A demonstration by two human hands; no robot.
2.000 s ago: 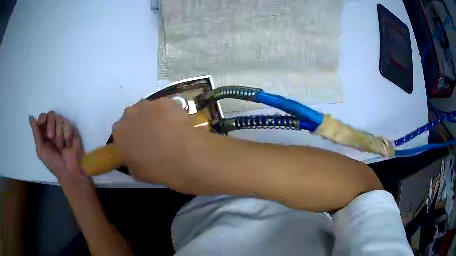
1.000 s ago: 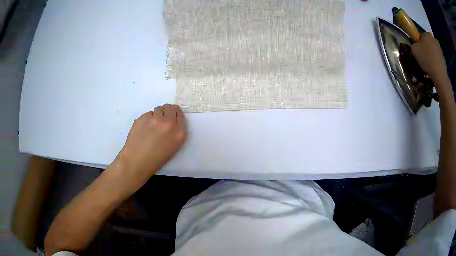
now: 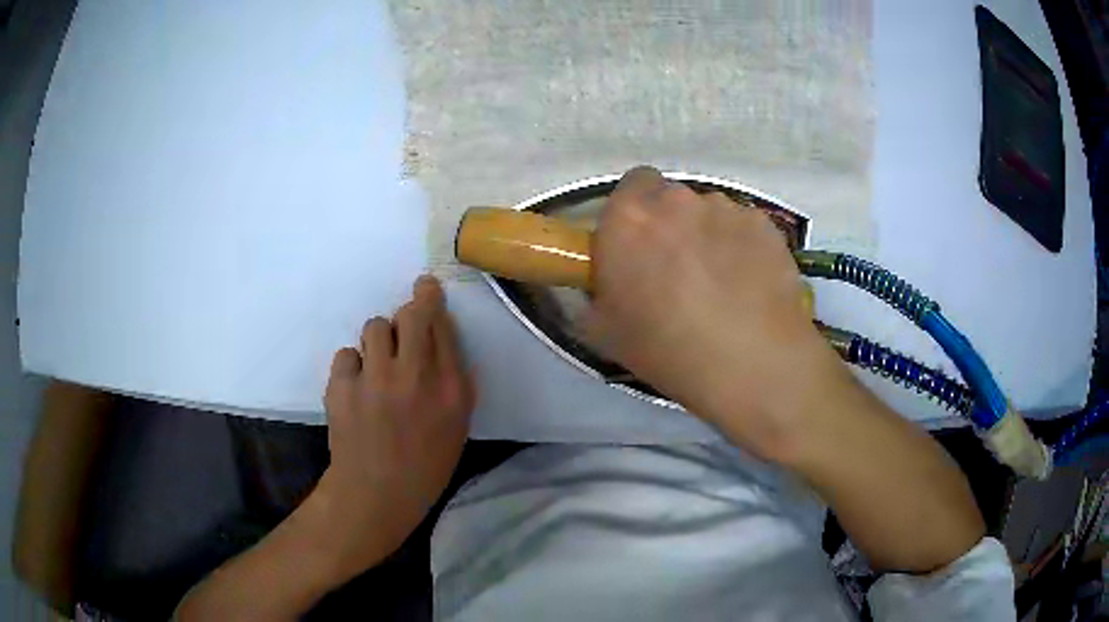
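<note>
A cream, coarse-woven fabric panel (image 3: 632, 97) lies flat on the white table, running off the top of the view. My right hand (image 3: 699, 286) is closed around the wooden handle (image 3: 523, 246) of the steam iron (image 3: 566, 318). The iron lies over the panel's near edge, pointed end to the left, and hides most of that edge. My left hand (image 3: 401, 389) lies palm down at the panel's near left corner, its fingertips at the corner. Whether the fingers pinch the cloth cannot be told.
The white table (image 3: 219, 219) has a curved rim. A black iron rest (image 3: 1019, 128) lies at the far right. Blue hoses (image 3: 967, 358) with spring guards run from the iron's rear to the right, joined by beige tape (image 3: 1019, 447).
The iron has moved from the rest at the right onto the panel's near edge, with my right hand on it. My left hand has changed from a fist to extended fingers, still near the corner.
</note>
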